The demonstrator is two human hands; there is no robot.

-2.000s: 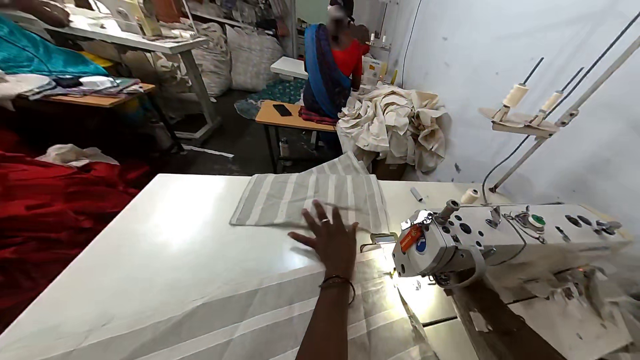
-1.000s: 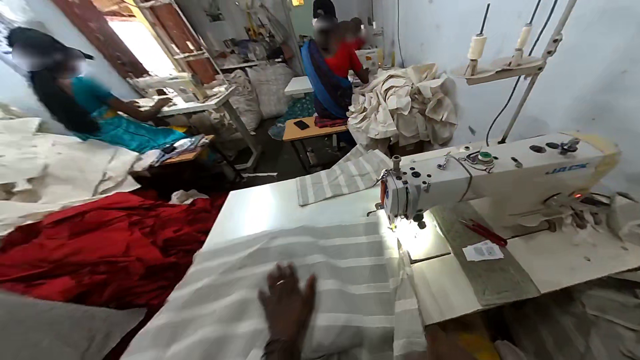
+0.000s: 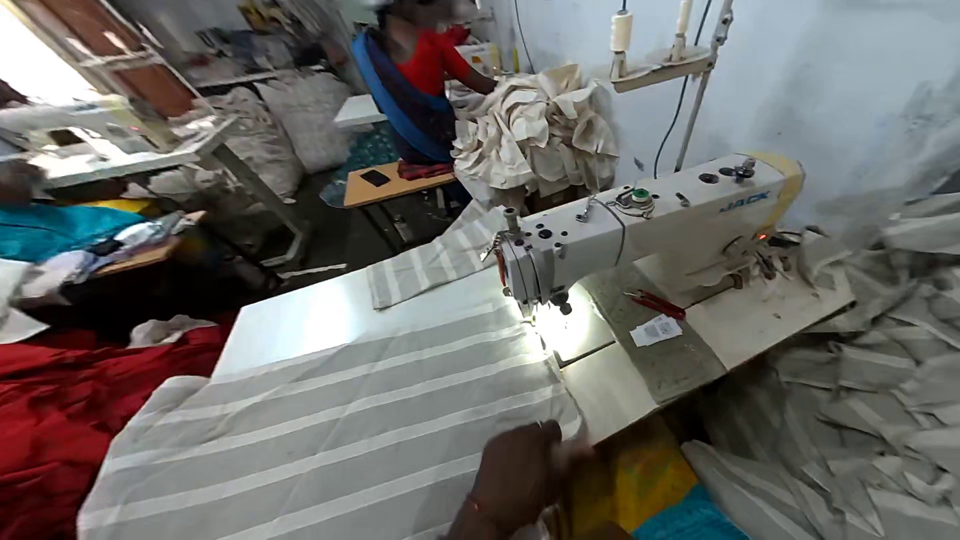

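Grey cloth with white stripes (image 3: 322, 427) lies spread over the white sewing table, its right edge running up to the needle area of a lit Jack sewing machine (image 3: 645, 217). My left hand (image 3: 517, 465), blurred, is at the cloth's near right edge by the table's front; its fingers are bunched, and whether they pinch the cloth is unclear. Just right of it a blurred bit of skin (image 3: 574, 452) may be fingertips of my right hand, which is otherwise hidden or below the view. A second striped piece (image 3: 435, 262) lies behind, at the table's far edge.
Red-handled thread snips (image 3: 656, 304) and a small printed paper (image 3: 656, 330) lie right of the needle. Striped cloth (image 3: 847, 405) is heaped at right, red cloth (image 3: 90, 405) at left. A cream cloth pile (image 3: 532, 135), thread stand (image 3: 664, 71) and a seated co-worker (image 3: 420, 75) are beyond.
My left hand has moved right across the cloth from its middle to its near right edge. The striped cloth has spread over more of the table than two seconds ago. The view has shifted.
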